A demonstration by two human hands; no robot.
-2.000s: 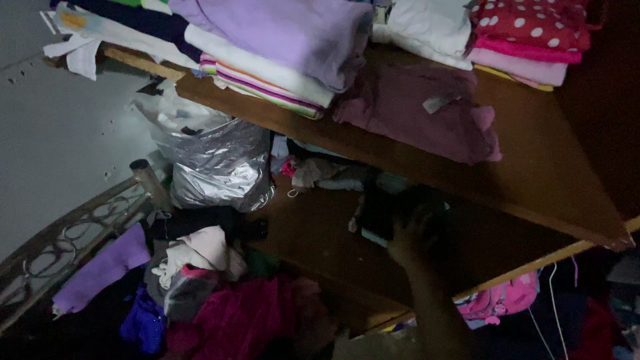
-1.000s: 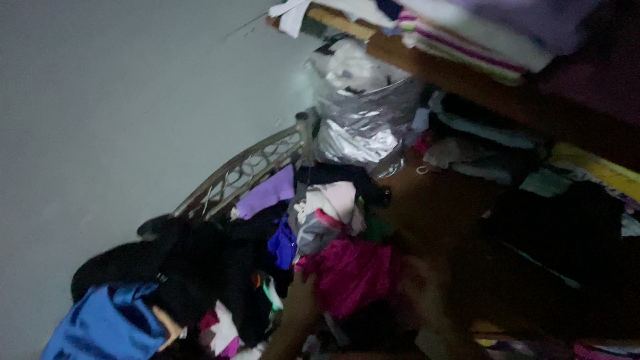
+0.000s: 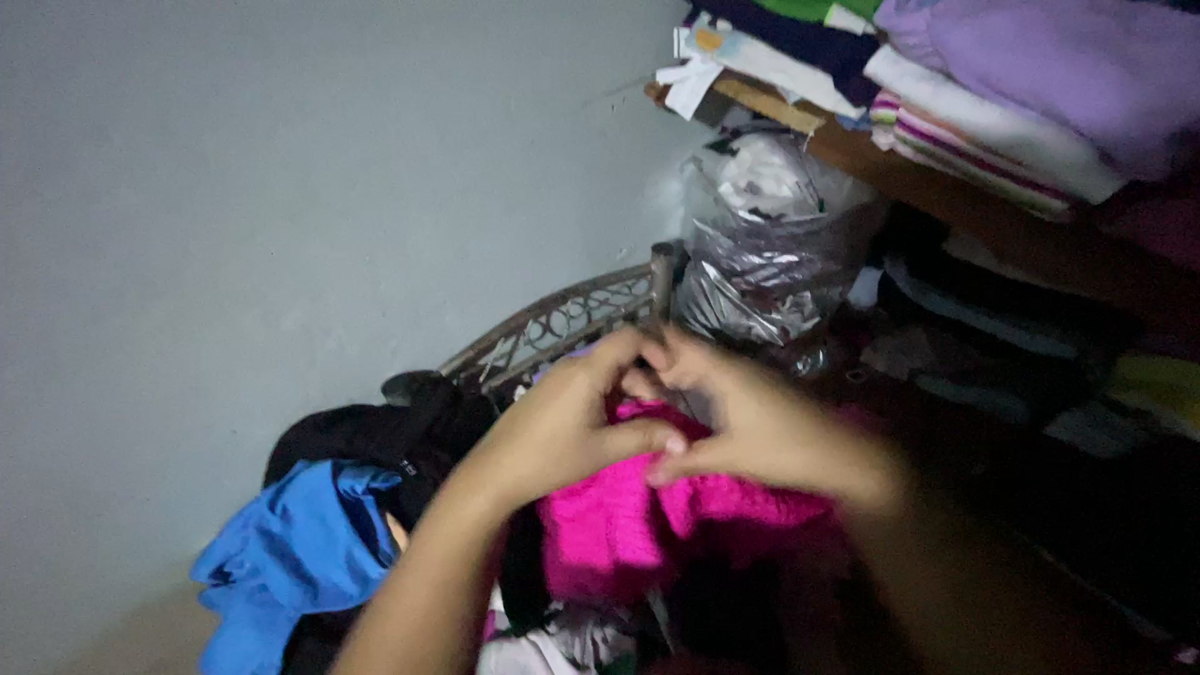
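Observation:
Both bare hands meet at the middle of the view, blurred, with fingertips close together. My left hand point(image 3: 600, 403) comes from the lower left, its thumb near the thumb of my right hand point(image 3: 741, 412). Bright pink knitted-looking cloth point(image 3: 609, 525) hangs or lies just below and behind the hands; part of it shows between them. Whether the fingers pinch it is not clear. A blue garment point(image 3: 300, 534) lies at the lower left on black clothes point(image 3: 366, 436). White and grey cloth point(image 3: 553, 647) shows at the bottom edge.
Behind the hands a metal headrail with scrollwork point(image 3: 553, 319) runs beside the grey wall point(image 3: 281, 187). A stuffed clear plastic bag point(image 3: 769, 244) stands under a wooden shelf point(image 3: 900, 169) bearing folded lilac cloth point(image 3: 1041, 66) and striped cloth point(image 3: 966, 155). Dark clothes lie at right.
One hand was at the dark lower shelf two seconds ago, then by the pink cloth. Now both hands are together in front of the pink cloth. The view has swung left.

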